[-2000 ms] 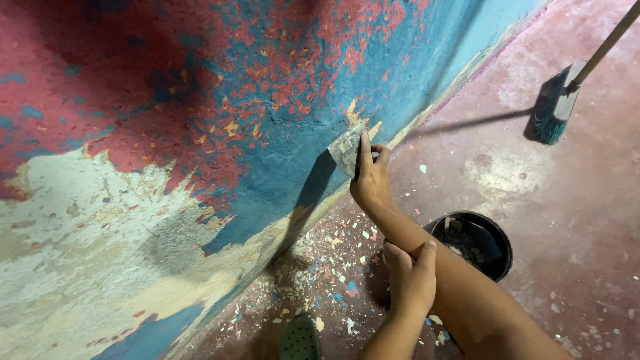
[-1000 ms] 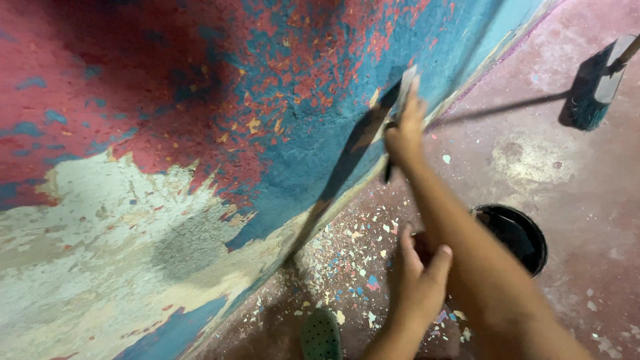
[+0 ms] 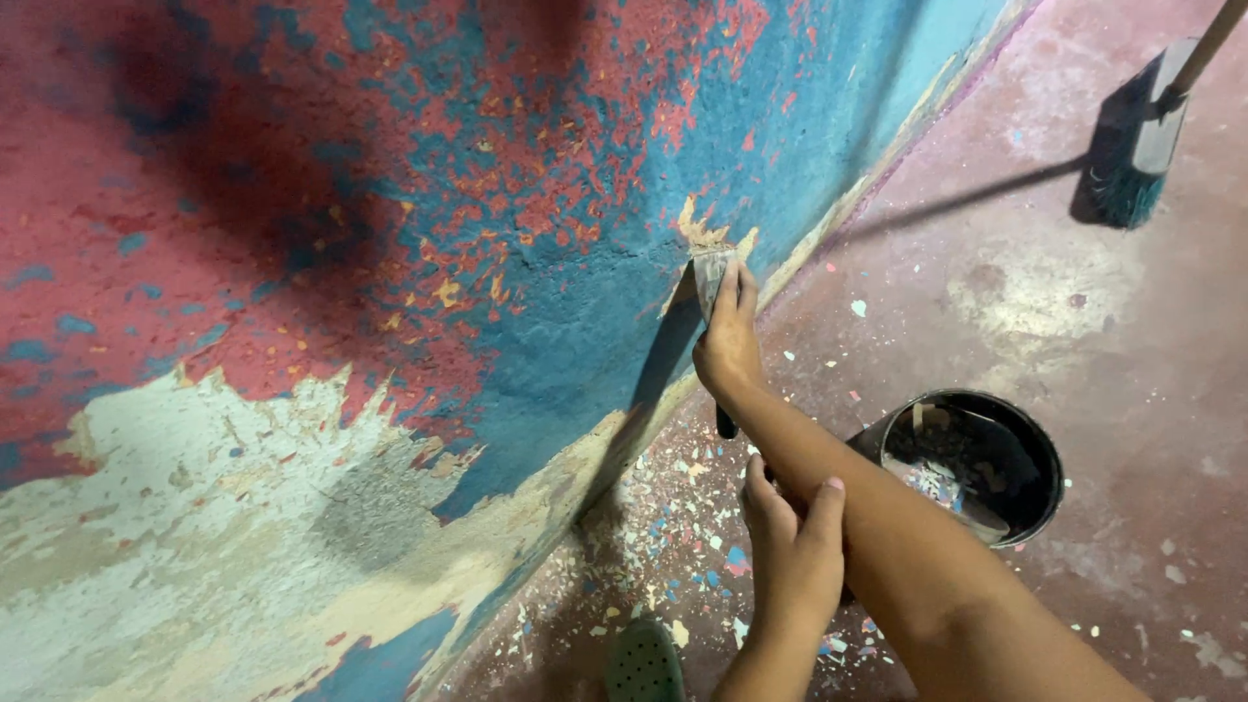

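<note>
A metal paint scraper (image 3: pixel 715 278) with a dark handle is in my right hand (image 3: pixel 729 341), fingers along its blade. The blade's edge touches the painted wall (image 3: pixel 575 341) at a patch of bare pale plaster (image 3: pixel 704 229) in the blue paint. Red and blue paint covers much of the wall, and a wide pale stripped area (image 3: pixel 224 507) lies at the lower left. My left hand (image 3: pixel 795 531) is beside the underside of my right forearm, thumb and fingers apart; whether it touches the arm is hard to tell.
A black bucket (image 3: pixel 1051 478) holding paint chips stands on the reddish floor, right of my forearm. A broom (image 3: pixel 1141 166) with teal bristles is at the upper right. Paint flakes (image 3: pixel 673 526) litter the floor by the wall's foot. A green perforated shoe (image 3: pixel 643 663) shows at the bottom.
The scraper was tilted edge-on, higher on the wall, one second ago; now its blade lies at the bare patch. That patch looks larger than two seconds ago.
</note>
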